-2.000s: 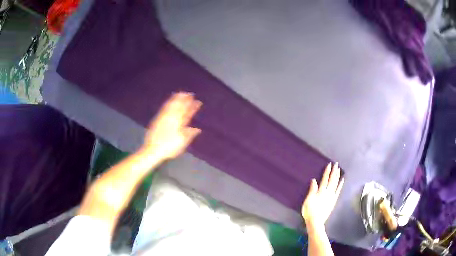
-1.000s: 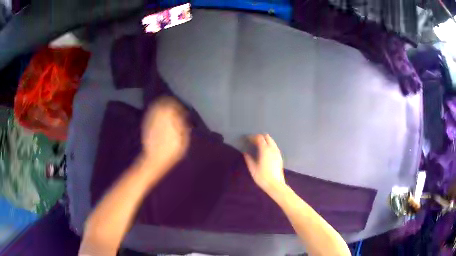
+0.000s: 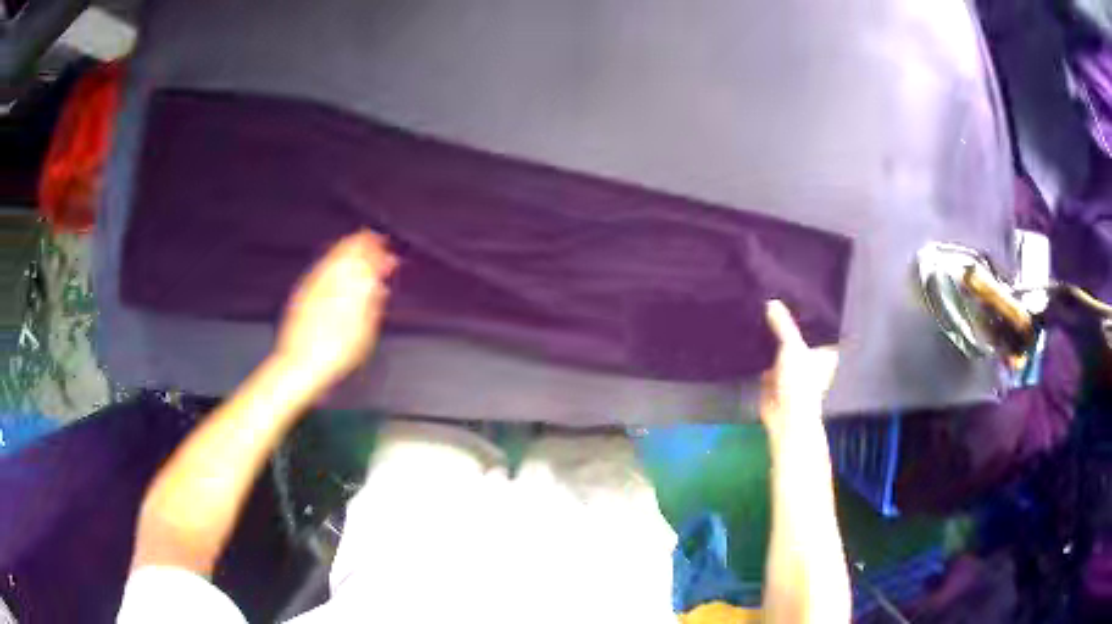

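Observation:
Dark purple trousers (image 3: 537,244) lie folded leg on leg across the grey padded pressing table (image 3: 585,73), wide end at the left, narrow hem end at the right. Wrinkles run through the middle and near the hem. My left hand (image 3: 339,305) is on the lower edge of the cloth left of the middle, its fingers bent and slightly blurred. My right hand (image 3: 799,366) is at the lower corner of the hem end, thumb over the cloth and fingers partly hidden; it appears to grip that corner.
A silver steam iron (image 3: 969,305) with a tan handle stands at the table's right edge, its hose leading right. Purple garments (image 3: 976,451) heap beyond it. A blue crate (image 3: 868,463) is below the table edge. A red bundle (image 3: 79,152) is at the far left.
The spread-out trousers are now one long folded panel. My right hand has moved right to the hem, and my left hand is lower on the cloth. The view has shifted.

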